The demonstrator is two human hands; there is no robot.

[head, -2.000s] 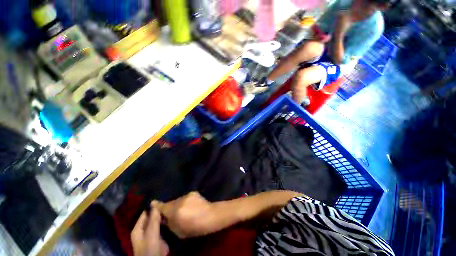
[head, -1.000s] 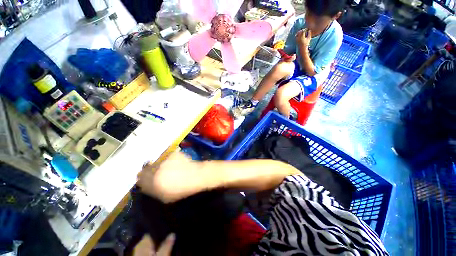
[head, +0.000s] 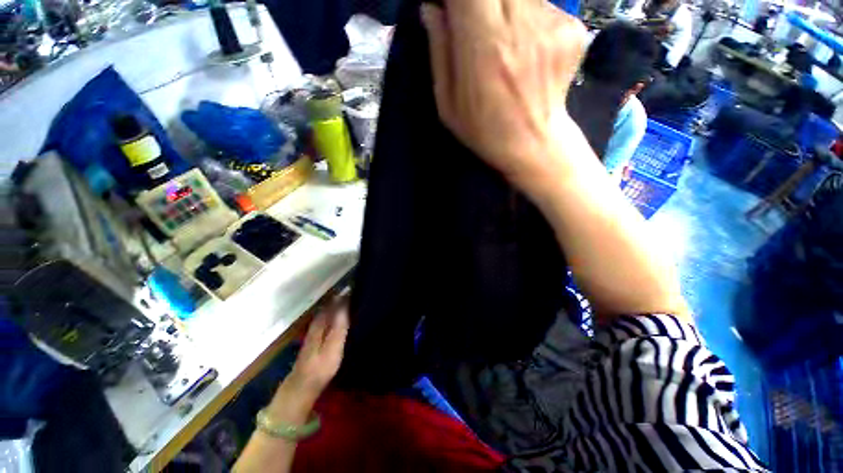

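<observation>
A black garment point(head: 444, 231) hangs upright in front of me, raised by my right hand point(head: 504, 83), which grips its top edge near the top of the picture. My left hand point(head: 323, 346) is at the garment's lower left side, by the table edge; whether its fingers pinch the cloth is hard to tell. The red cloth point(head: 388, 434) lies on my lap below. The button-sewing machine point(head: 83, 314) stands at the left. The cream button tray point(head: 224, 292) holds a few black discs in one compartment and a dark heap point(head: 265, 236) in the other.
The white table point(head: 277, 309) carries a yellow-green bottle point(head: 332, 139), a pale case point(head: 189, 208), a light-blue item point(head: 172, 294) and thin pens point(head: 316, 225). A seated person point(head: 627, 129) is partly hidden behind my arm. Blue crates point(head: 658, 157) stand behind. The near crate is mostly covered.
My right hand has risen from the lap area to the top of the picture, lifting the black garment. My left hand has moved up beside the table edge. The view has shifted.
</observation>
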